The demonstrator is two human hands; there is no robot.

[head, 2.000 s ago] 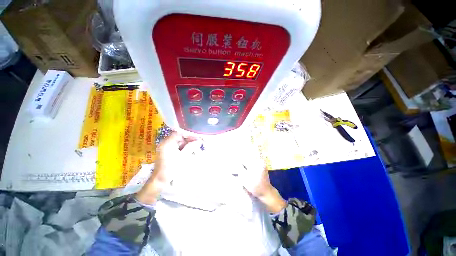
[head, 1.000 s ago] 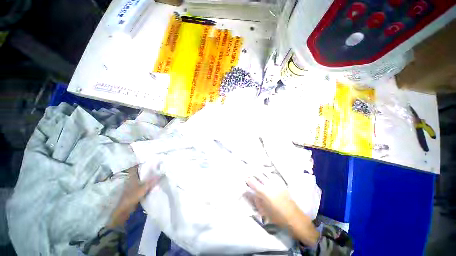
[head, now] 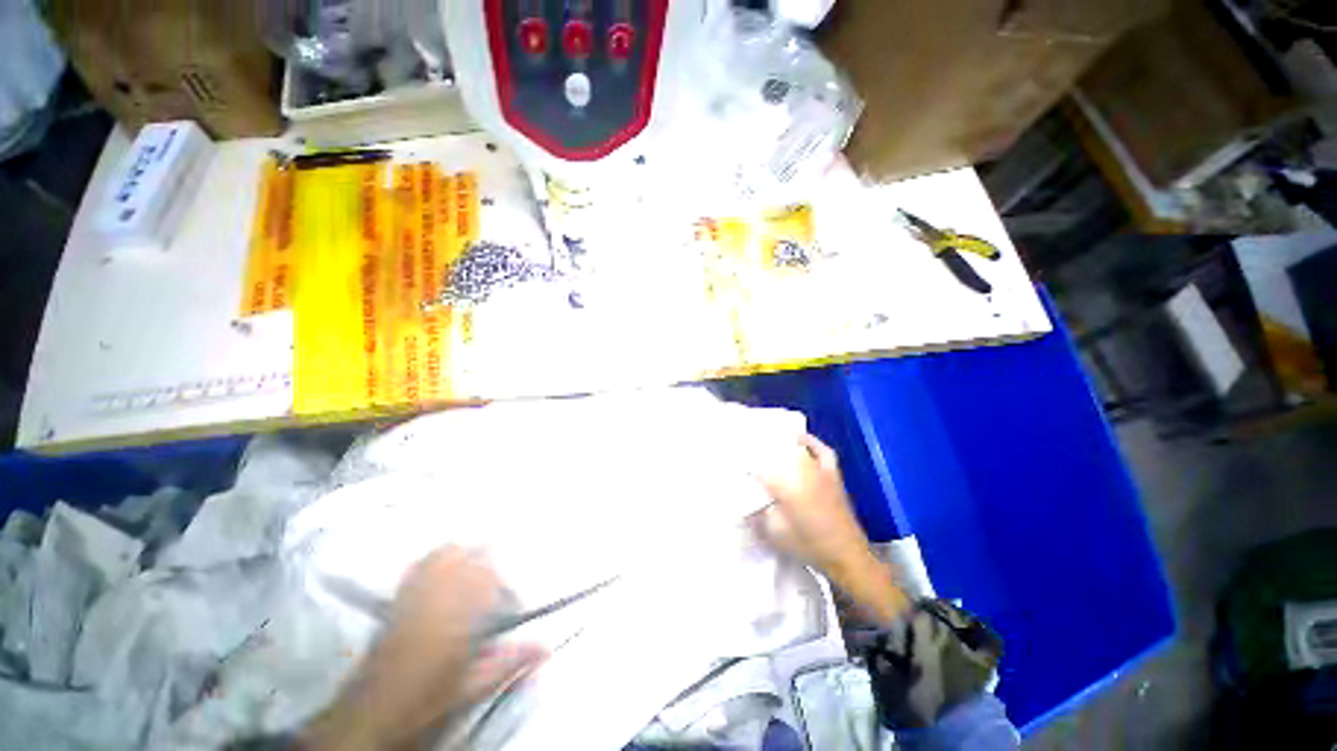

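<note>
A white garment [head: 631, 506], partly washed out by glare, lies over my lap up to the table's front edge. My right hand [head: 815, 514] holds the garment's right upper edge, fingers curled at the cloth. My left hand [head: 440, 631] is blurred and lies on the left part of the garment; whether its fingers grip cloth I cannot tell. The white machine head [head: 572, 88] with its red panel stands behind, above the table. A pile of snap buttons [head: 491, 273] lies left of it, a smaller scatter [head: 792, 254] right of it.
Grey-white garments [head: 103, 602] are heaped at the lower left. A blue bin [head: 1012, 499] stands at the right. Yellow-black pliers [head: 953, 250] lie at the table's right end, a small white box [head: 154, 188] at its left end. Cardboard boxes [head: 982, 88] stand behind the table.
The garment is off the machine's working point and now lies across my lap. My right hand has moved up to the garment's edge; my left hand has moved inward over the cloth.
</note>
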